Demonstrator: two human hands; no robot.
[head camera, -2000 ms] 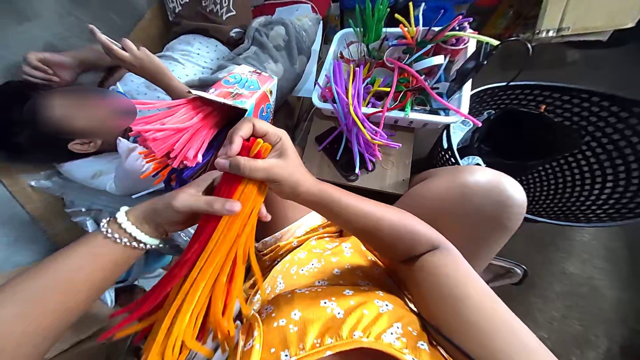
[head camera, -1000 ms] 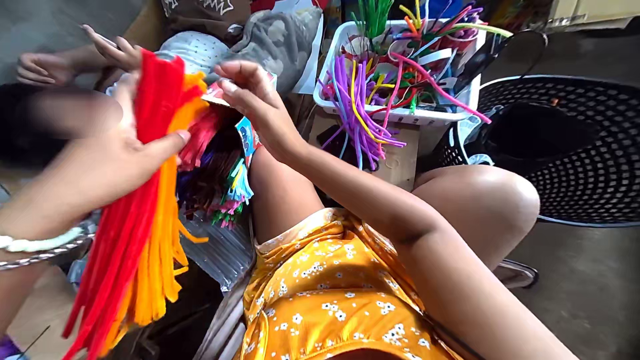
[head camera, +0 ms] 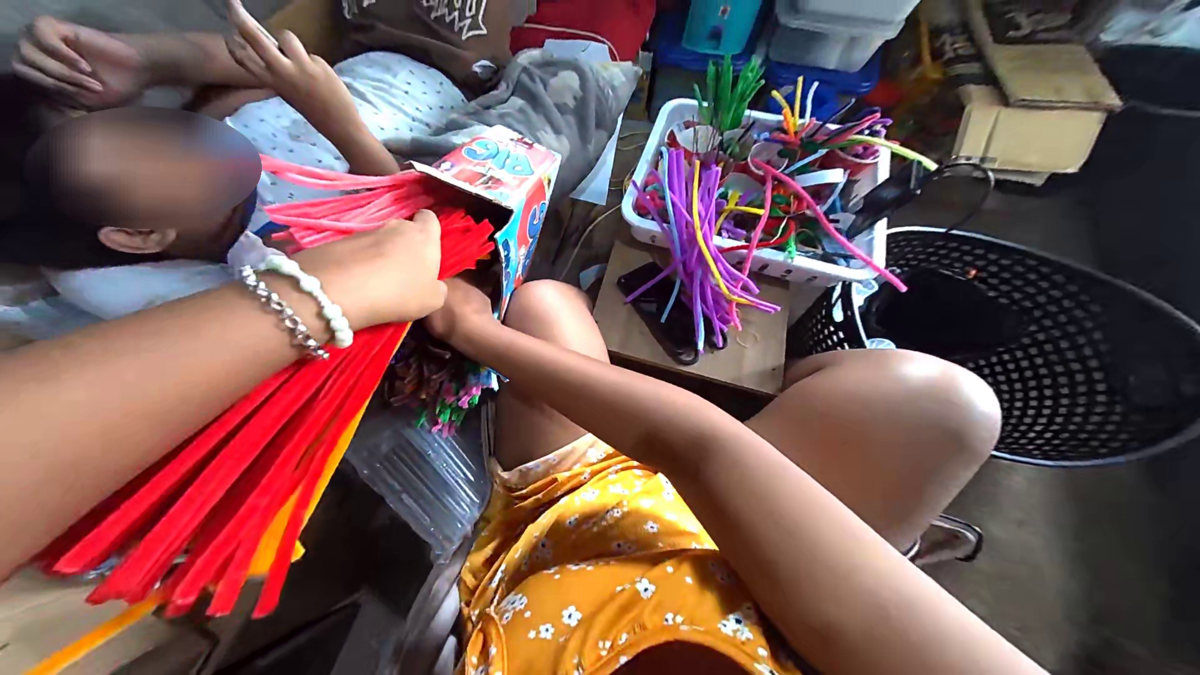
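My left hand (head camera: 389,272) is closed around a thick bundle of red pipe cleaners (head camera: 253,441), with orange pipe cleaners (head camera: 305,502) on its underside. The bundle's upper ends reach the mouth of a printed cardboard box (head camera: 506,173), beside pink pipe cleaners (head camera: 347,197). Just right of the left hand, my right hand (head camera: 459,309) is at the box's lower side; its fingers are mostly hidden, so what it touches cannot be told. Below the hands, more pipe cleaners with green and pink tips (head camera: 455,398) show.
A white plastic basket (head camera: 647,211) of assorted pipe cleaners stands on a small wooden surface (head camera: 764,361). Beside it is a black perforated basket (head camera: 1059,394). Another person (head camera: 328,103) lies at the upper left, close to the box. Clear plastic packaging (head camera: 427,478) lies below my hands.
The left hand has brought the red and orange bundle from the left over to the box. My right hand has moved down from above the box to its lower side.
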